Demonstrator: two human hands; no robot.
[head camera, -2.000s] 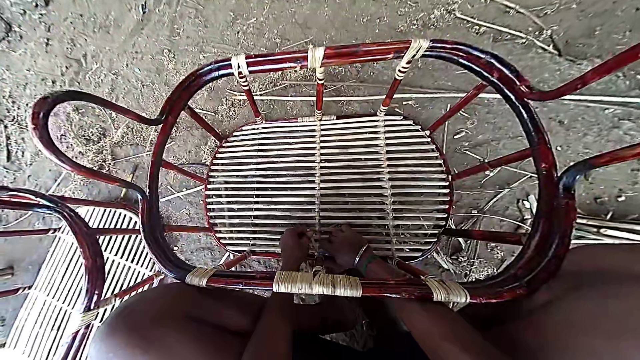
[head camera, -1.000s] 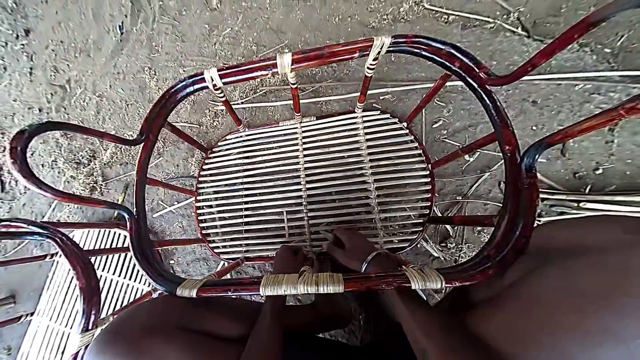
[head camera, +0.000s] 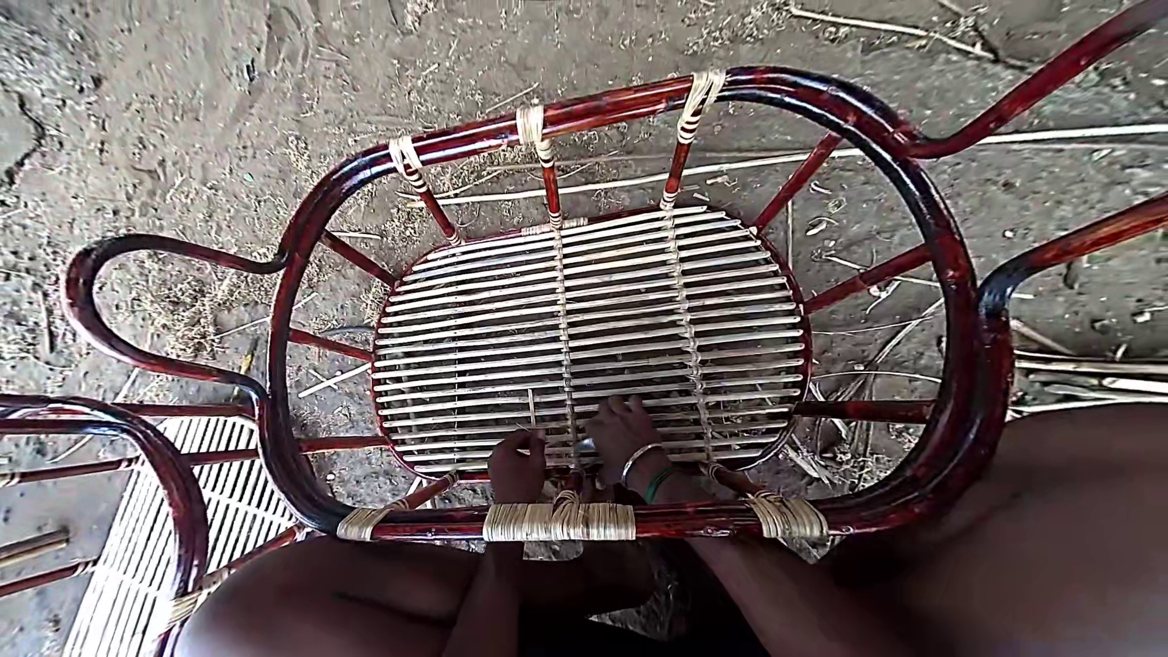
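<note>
A red-brown cane frame (head camera: 620, 108) surrounds an oval base of pale slats (head camera: 611, 319), tied along two rows of binding. Pale cane strip binding (head camera: 558, 521) wraps the near rail between my forearms. My left hand (head camera: 517, 465) is at the near edge of the slats, fingers bent together around what looks like a thin pale strip (head camera: 532, 406); the strip's far end shows above the slats. My right hand (head camera: 622, 435), with a metal bangle and a green band at the wrist, rests over the slats just right of it, fingers bent; whether it holds anything is hidden.
A second red-brown frame (head camera: 173, 474) with a pale slatted panel (head camera: 151, 538) lies at lower left. Long curved cane poles (head camera: 1077, 239) reach in from the right. Loose sticks (head camera: 1095, 370) and fibres lie on the bare earth. My knees flank the near rail.
My right hand has moved farther over the slats than two seconds ago. A thin upright strip now shows near my left hand. The view has shifted slightly.
</note>
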